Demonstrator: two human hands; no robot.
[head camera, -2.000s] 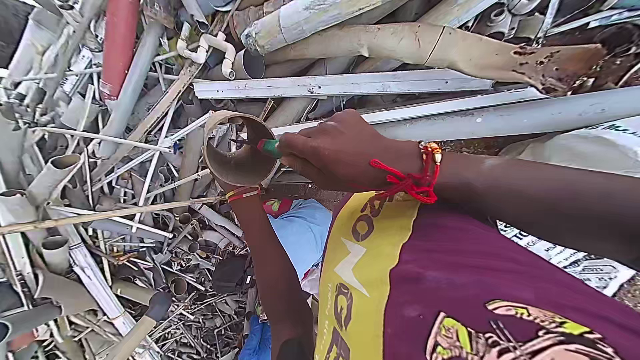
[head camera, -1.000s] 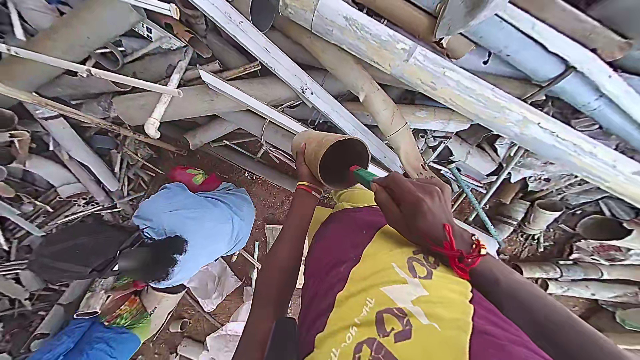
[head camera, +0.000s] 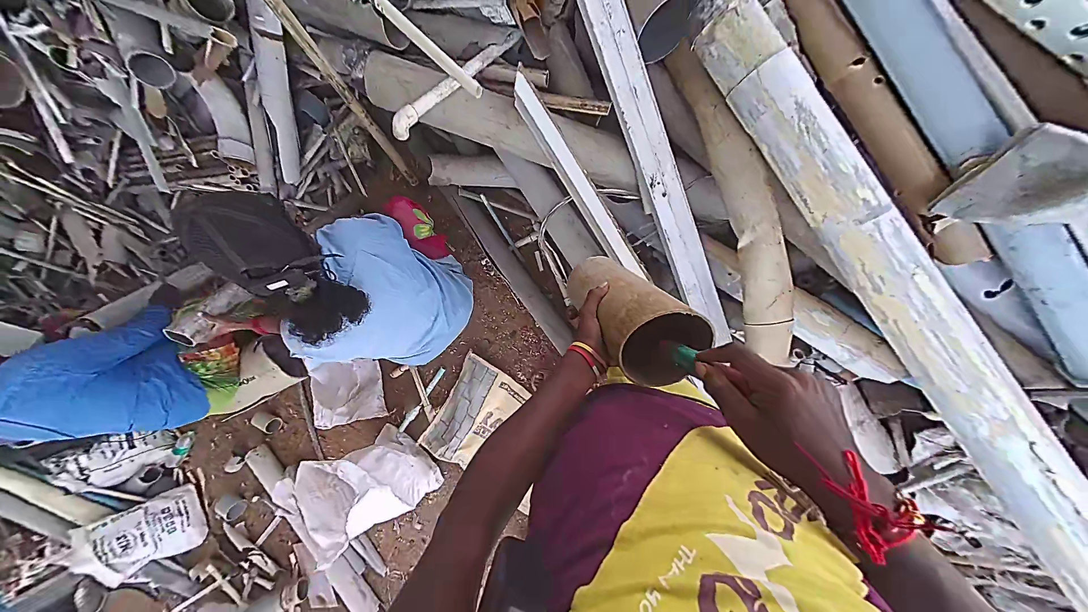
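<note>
A short, wide tan pipe piece (head camera: 633, 297) lies tilted in front of my chest, its open end facing the lower right. My left hand (head camera: 592, 321) grips its far end from the left side, with the fingers partly behind it. My right hand (head camera: 769, 395) holds a tool by its green handle (head camera: 682, 356) at the mouth of the pipe piece. The rest of that tool is hidden inside the dark opening, so its kind cannot be told.
Long pipes (head camera: 867, 221) and white channel strips (head camera: 654, 161) are heaped ahead and to the right. A person in a light blue top (head camera: 387, 289) sits at the left, near another person's blue clothing (head camera: 102, 374). White sacks (head camera: 365, 493) and pipe scraps lie on the brown ground.
The view has turned strongly. Two seconds ago the pipe piece's opening faced the camera more directly; now its side shows. Both hands have kept hold of the pipe piece and the green-handled tool.
</note>
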